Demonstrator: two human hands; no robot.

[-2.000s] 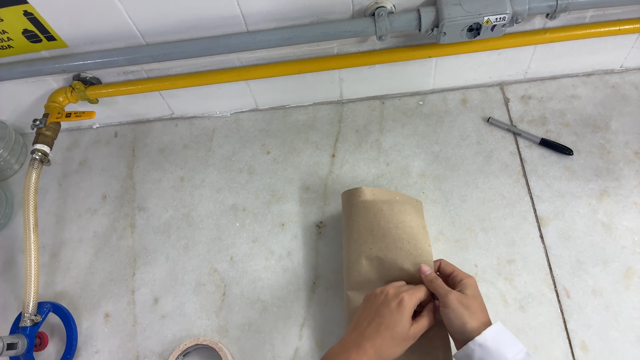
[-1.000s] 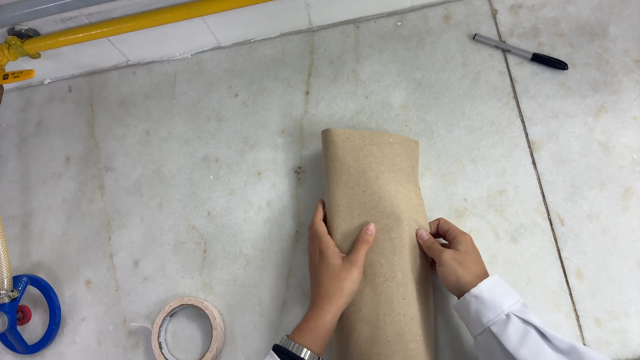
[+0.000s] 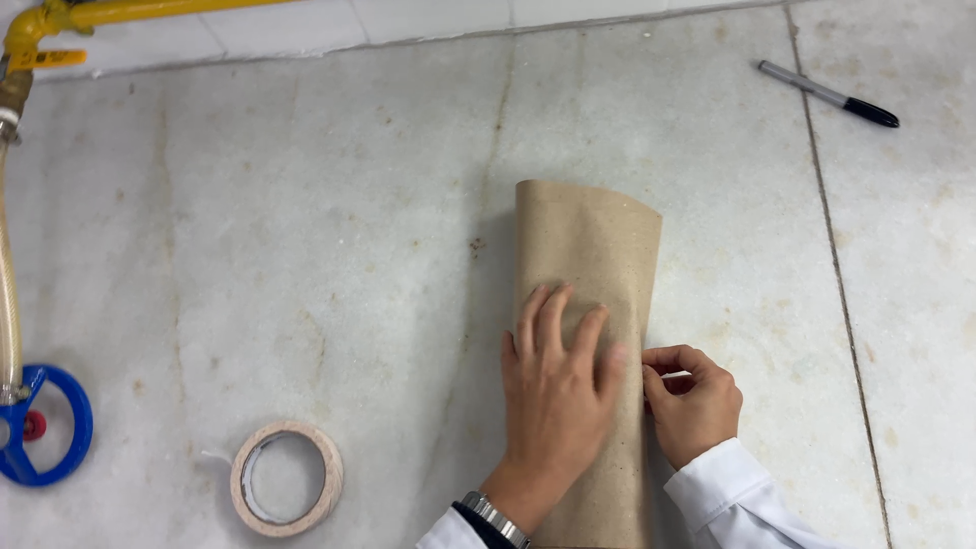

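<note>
A folded brown kraft paper packet (image 3: 587, 236) lies lengthwise on the marble counter, its lower end running out of the bottom of the view. Flat on top of it rests my left hand (image 3: 557, 389), fingers spread, slightly blurred, with a metal watch at the wrist. At the packet's right edge, my right hand (image 3: 690, 400) pinches the paper between thumb and forefinger. What the packet holds, if anything, is hidden.
A roll of masking tape (image 3: 287, 479) lies left of the packet. A black-capped marker (image 3: 829, 93) is at upper right. Along the left edge are a blue handwheel (image 3: 82, 427), a clear hose (image 3: 8, 290) and a yellow pipe valve (image 3: 46, 58).
My left hand has moved from the packet's left side onto its top since one second ago. My right hand stays at the right edge. The view has shifted down from the wall pipes.
</note>
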